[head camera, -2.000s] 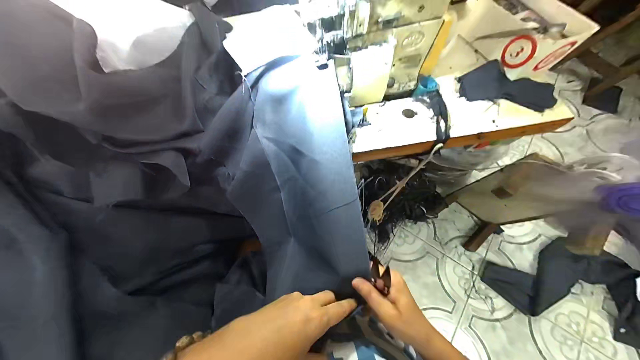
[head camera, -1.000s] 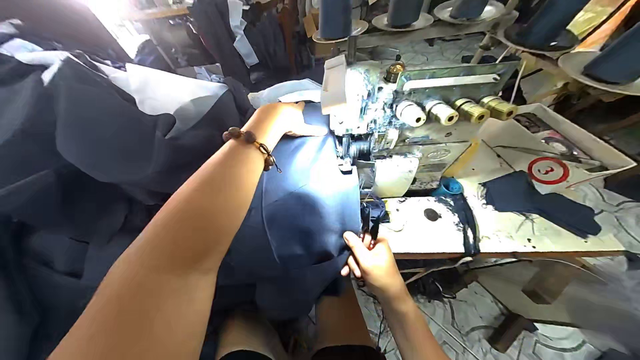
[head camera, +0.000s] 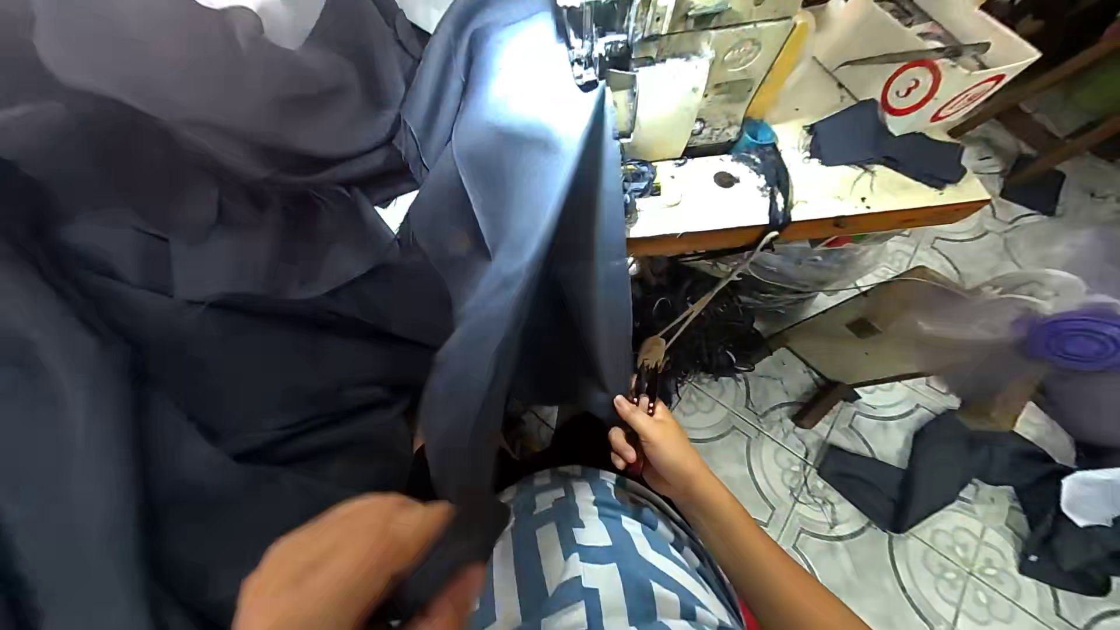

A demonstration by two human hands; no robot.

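Observation:
Dark navy fabric [head camera: 534, 201] runs from beneath the presser-foot area of an overlock sewing machine [head camera: 691, 79] down toward my lap. My left hand [head camera: 359, 560], blurred at the bottom, grips a bunched fold of it. The fabric's right edge is at the fingertips of my right hand [head camera: 652, 437], beside my patterned shirt. A small dark tool, perhaps thread snips, shows in part at my right hand; its handle is mostly hidden by the fingers.
More dark fabric [head camera: 219, 350] fills the left. On the machine table [head camera: 840, 197] lie dark scraps [head camera: 884, 144] and a white box [head camera: 945, 66] holding tools. Below are thread waste [head camera: 700, 324], a wooden board [head camera: 866, 328], fabric on the tiled floor [head camera: 945, 472] and a purple roll [head camera: 1081, 337].
My left hand has moved from beside the machine head down toward my body and now holds a fabric fold. The view has tilted downward since one second ago.

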